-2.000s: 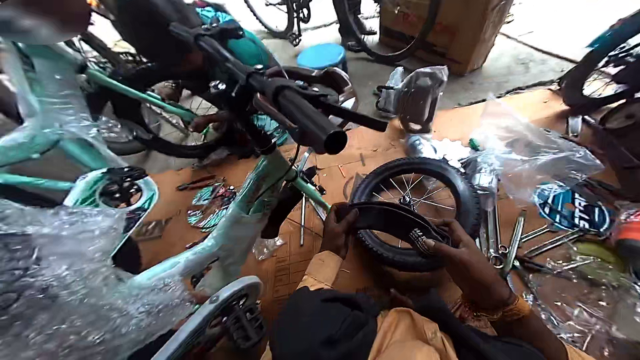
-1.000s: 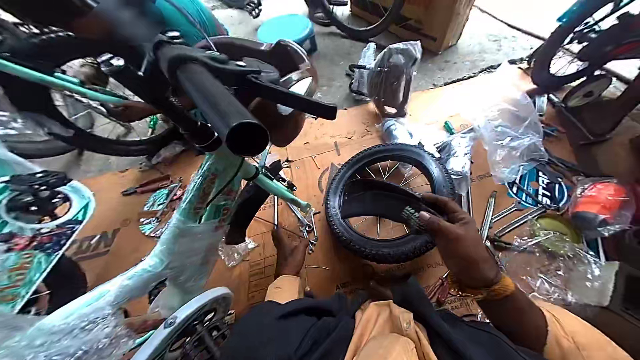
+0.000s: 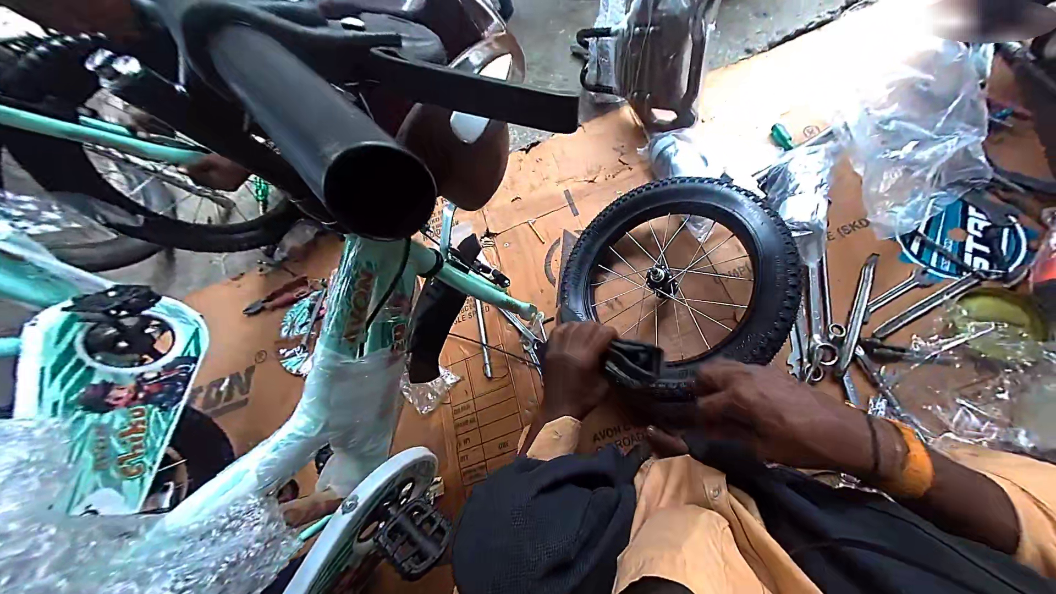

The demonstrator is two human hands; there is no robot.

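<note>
Both of my hands grip a black curved part, perhaps a plastic mudguard, low in front of my body. My left hand is closed round its left end, and my right hand holds the right side. Just beyond my hands a small spoked bicycle wheel with a black knobby tyre lies flat on the cardboard; the held part overlaps its near edge. To the left stands a mint green bicycle frame in plastic wrap, its black handlebar grip close to the camera.
Several spanners lie right of the wheel, near clear plastic bags. Pliers rest on the cardboard at left. A crank and pedal stand near my left side. Another person's hand is by a wheel at upper left.
My left hand, which was down by the frame's fork one second ago, is now on the black part. My right hand has brought that part off the wheel's middle toward my body. The view has moved closer.
</note>
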